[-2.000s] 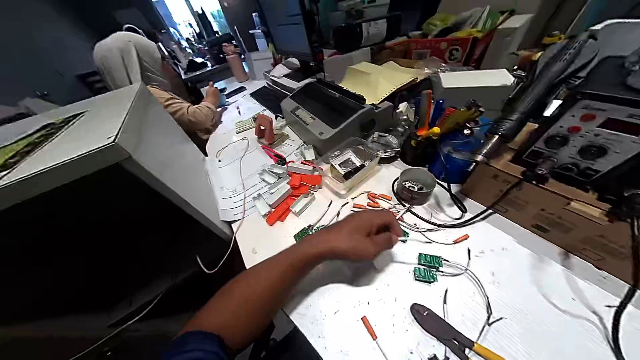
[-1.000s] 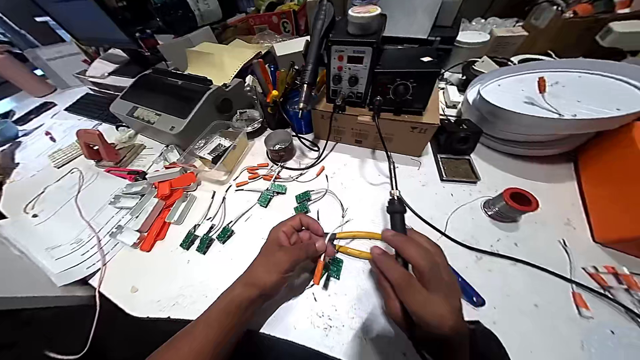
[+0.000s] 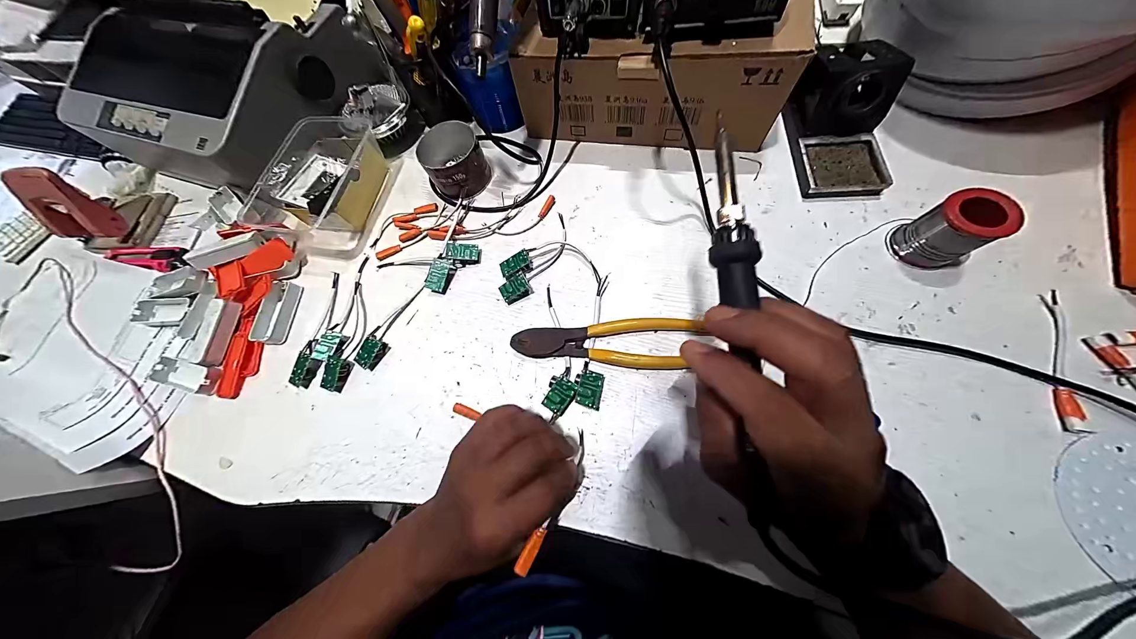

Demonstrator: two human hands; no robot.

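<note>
My right hand (image 3: 781, 408) grips a soldering iron (image 3: 737, 257), its tip pointing up, and its fingertips meet the yellow handles of cable cutters (image 3: 612, 342) that lie on the table. My left hand (image 3: 510, 479) is closed around thin wires with orange-sleeved ends; one orange sleeve (image 3: 531, 552) hangs below the hand and another (image 3: 466, 411) sticks out at its upper left. Just above the left hand, two small green circuit boards (image 3: 575, 390) lie below the cutters' jaws. More green boards with wires (image 3: 333, 359) lie to the left, and others (image 3: 515, 275) farther back.
Orange and grey plastic housings (image 3: 244, 311) lie at left beside a clear box (image 3: 311, 186) and a round tin (image 3: 454, 160). A cardboard box (image 3: 657, 98) stands behind. At right are a solder spool (image 3: 958, 226) and an iron stand with sponge (image 3: 843, 164). The iron's black cable (image 3: 958, 342) crosses the table.
The view has swung right since the earliest frame. The right hand, out of sight then, now holds the soldering iron upright. The left hand has moved down, away from the cutters' jaws, since one second ago.
</note>
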